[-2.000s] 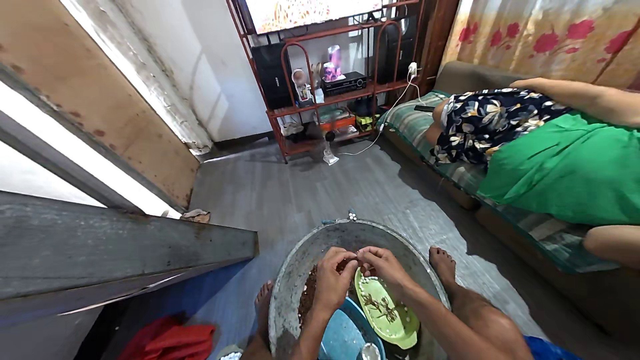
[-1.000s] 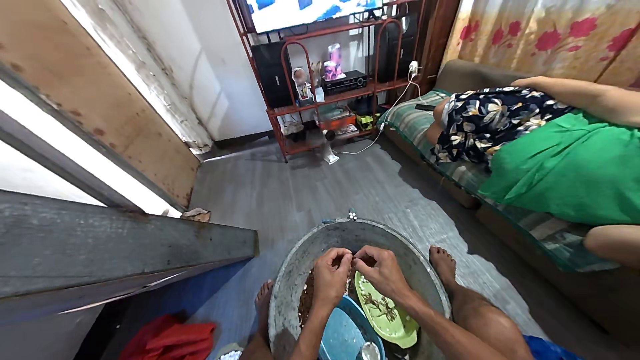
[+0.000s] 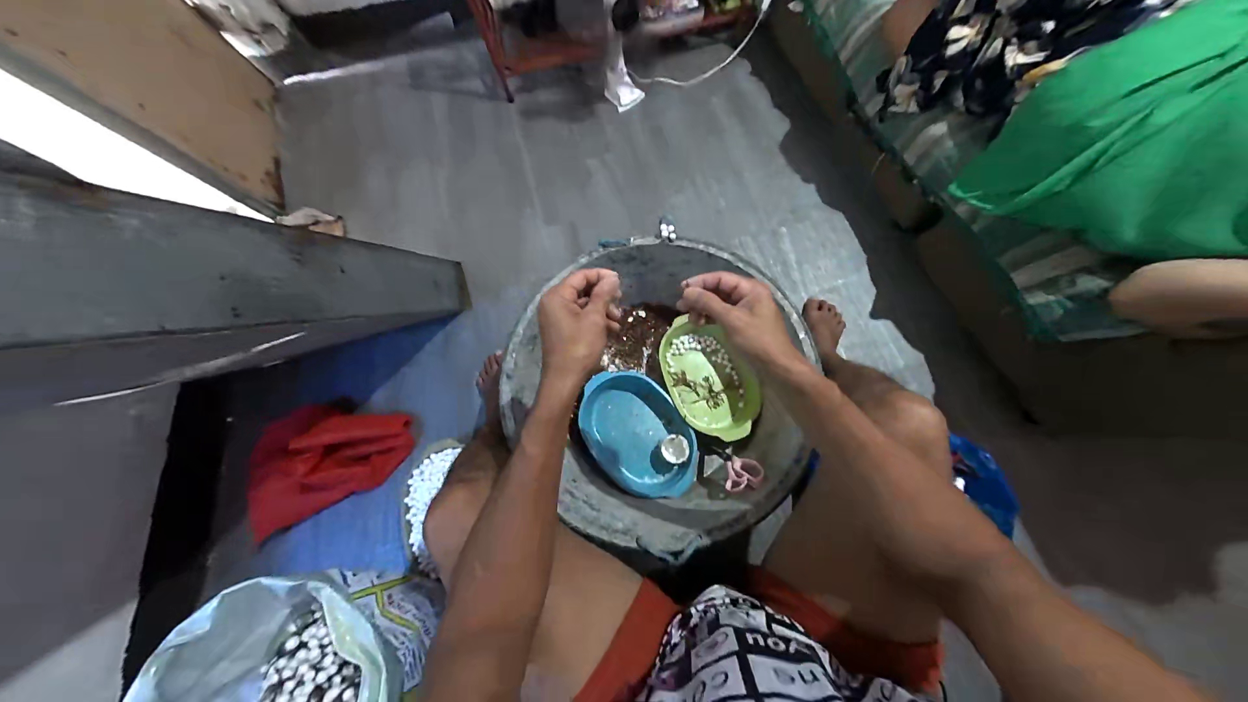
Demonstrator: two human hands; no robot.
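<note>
A round grey tub (image 3: pixel 604 515) stands between my legs. My left hand (image 3: pixel 581 317) is pinched over its far left part, and my right hand (image 3: pixel 731 310) is pinched above a green plastic dish (image 3: pixel 736 431); anything between the fingertips is too small to tell. That dish holds small white beads and thin brown pieces. Beside it a blue plastic dish (image 3: pixel 624 429) carries a small round clear container (image 3: pixel 675 448). Pink-handled scissors (image 3: pixel 743 474) lie at the near right inside the tub. Small brown material (image 3: pixel 639 336) is heaped beyond the dishes.
At the lower left is a plastic bag (image 3: pixel 229 634) of whitish bead-like pieces, with a red cloth (image 3: pixel 322 458) above it. A grey panel (image 3: pixel 224 283) juts in from the left. A person in green cloth (image 3: pixel 1121 146) is on the sofa at right. A white cable (image 3: pixel 712 73) crosses the floor ahead.
The view has tilted down. My hands, close together over the tub before, are now farther apart.
</note>
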